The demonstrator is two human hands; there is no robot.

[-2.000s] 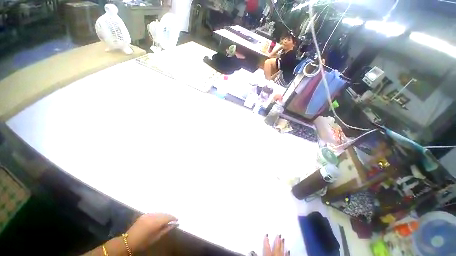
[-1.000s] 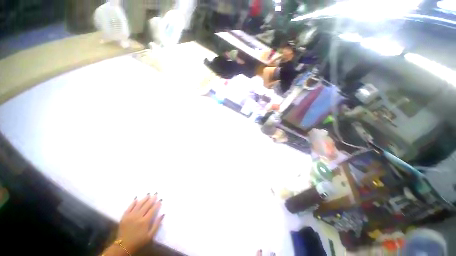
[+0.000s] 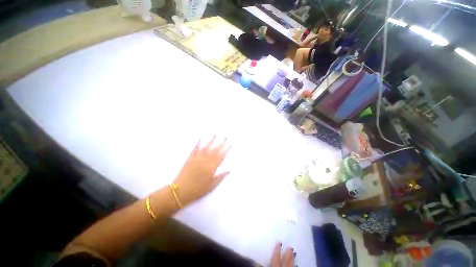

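Note:
The large white worktable [image 3: 120, 109] fills the middle of the view. My left hand [image 3: 202, 169] lies palm down on it, fingers spread and pointing away, holding nothing; two gold bracelets are on the wrist. My right hand [image 3: 283, 256] is cut off by the bottom edge; only a few fingertips show on the table, and what the rest of it does is hidden. A tiny white piece [image 3: 292, 220] lies on the table beyond my right fingertips. A folded navy cloth [image 3: 331, 245] lies just right of my right hand.
A dark flask [image 3: 330, 197] and cream thread cones [image 3: 304, 181] stand at the right. A blue bottle with a red cap [image 3: 246, 77] and small bottles line the far edge. A patterned board [image 3: 209, 44] and white fans lie beyond. A person [image 3: 319, 52] sits past the table.
My left hand has moved from the near edge forward and right onto the table, with more forearm showing. The view has shifted, and the blur has cleared.

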